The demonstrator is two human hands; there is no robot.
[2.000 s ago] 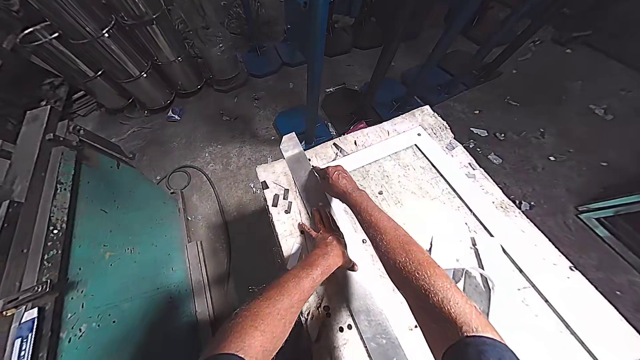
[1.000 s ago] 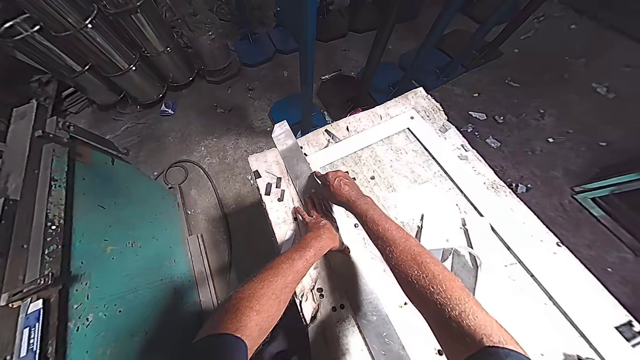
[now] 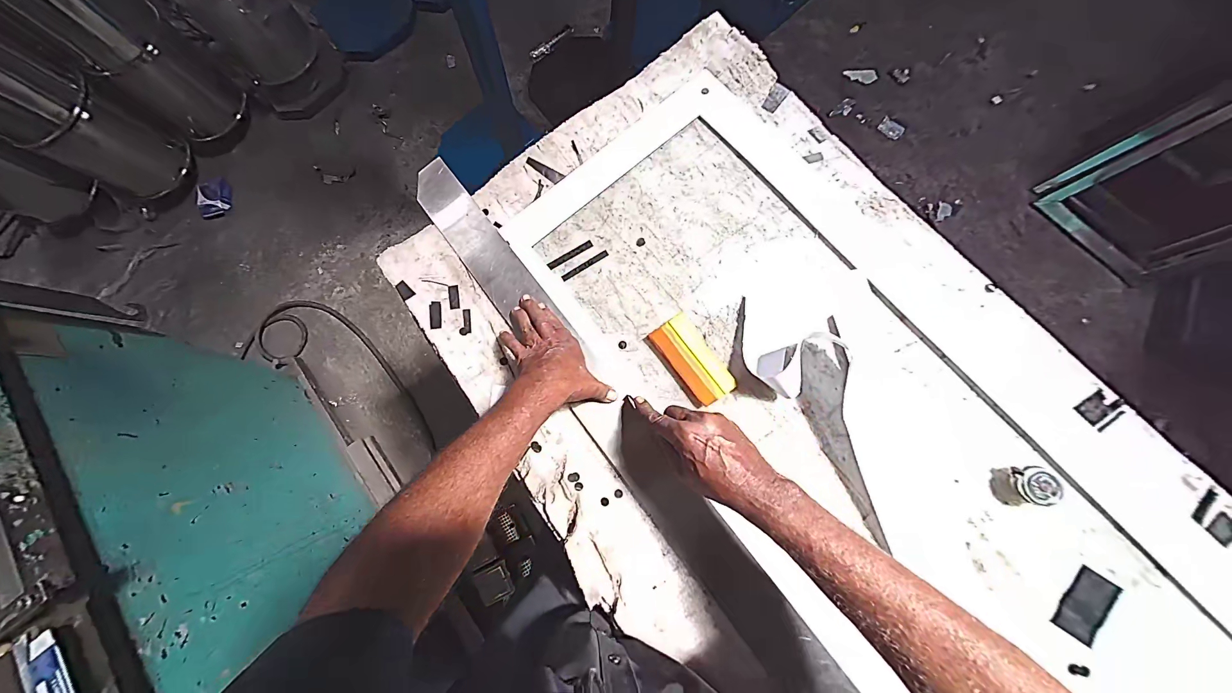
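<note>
My left hand [image 3: 551, 358] lies with spread fingers on a flat metal strip [image 3: 481, 245], its thumb stretched toward my right hand. My right hand [image 3: 712, 452] is beside the left thumb, fingers curled around a small dark-tipped thing at the edge of a white frame [image 3: 616, 183]; most of that thing is hidden. The strip runs along the frame's left side. An orange and yellow block [image 3: 691, 358] lies inside the frame, above my right hand. To its right are a white object [image 3: 782, 368] with a curved strap and a grey pointed sheet piece [image 3: 828, 404].
The frame rests on a worn white tabletop [image 3: 626, 568]. Small black pieces [image 3: 435, 315] lie at its left edge, and a round metal item [image 3: 1028, 485] sits at right. A green metal surface [image 3: 192, 481] stands to the left, shiny metal cylinders [image 3: 125, 106] at upper left.
My right hand has moved along the frame toward me, from beyond my left hand to near its thumb. The view has come closer, and the orange and yellow block now shows.
</note>
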